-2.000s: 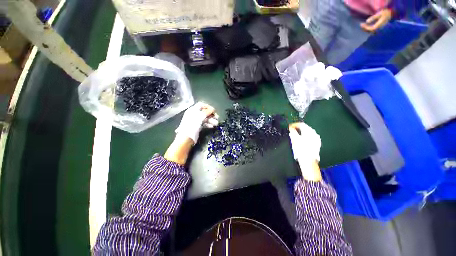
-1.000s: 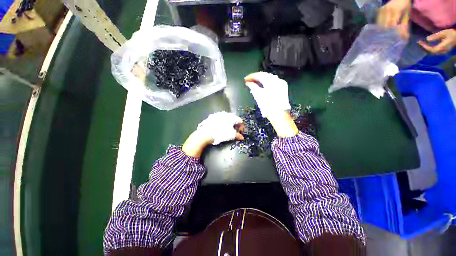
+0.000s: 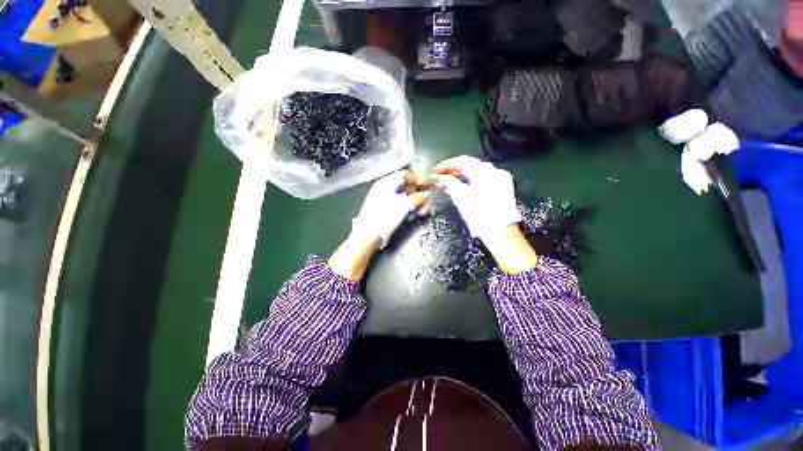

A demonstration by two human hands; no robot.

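A loose pile of small black parts (image 3: 462,251) lies on the dark green bench top, partly under my right wrist. My left hand (image 3: 386,204) and my right hand (image 3: 480,194), both in white gloves with bare fingertips, meet fingertip to fingertip just above the pile's upper left. Something small and pale seems to be between the fingertips, but it is too small and blurred to name, and I cannot tell which hand holds it. An open clear-white plastic bag (image 3: 401,132) with many black parts in it stands to the upper left of my hands.
Dark stacked blocks (image 3: 537,97) and a shiny metallic device (image 3: 438,53) stand at the back. A white bundle (image 3: 704,145) and a long dark strip (image 3: 744,220) lie at the right. Blue bins (image 3: 678,379) stand beyond the right edge. A green conveyor with a white rail (image 3: 238,251) runs along the left.
My right hand has moved left over the pile to meet my left hand. The clear bag at the right and the other person's hands have left the view; the white bundle remains.
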